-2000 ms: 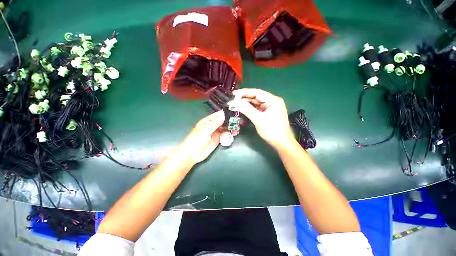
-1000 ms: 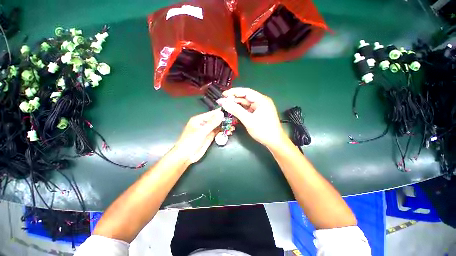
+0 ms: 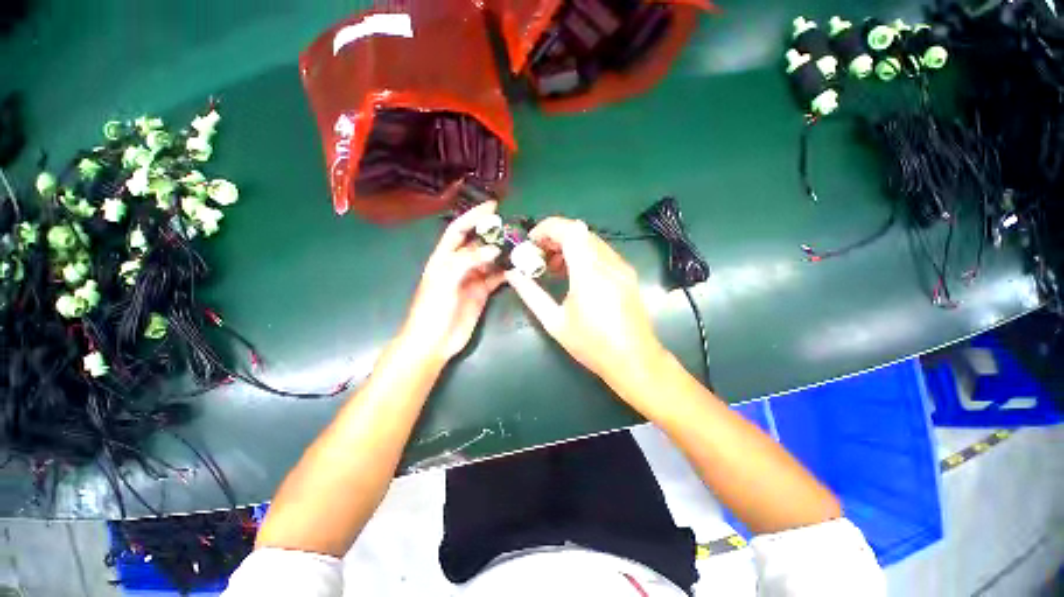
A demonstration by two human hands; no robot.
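My left hand and my right hand meet at the middle of the bench, both bare. Between their fingertips they hold one small unit with a white round end cap toward my right fingers and another pale end fitting by my left fingertips. Thin coloured wires show between the two ends. The unit's black cable runs right to a coiled bundle on the green bench. Loose black housings lie just behind my left fingertips, at the mouth of the red bag. The fingers hide part of the unit.
A second red bag of black housings stands at the back. A tangled pile of pale-ended units lies left. Black-bodied units and cables lie right. Blue bins stand below the bench edge.
The unit has turned, with its white end cap now toward my right fingers. My hands have moved slightly up and changed grip. The view has shifted, and the coil appears more upright with its cable showing.
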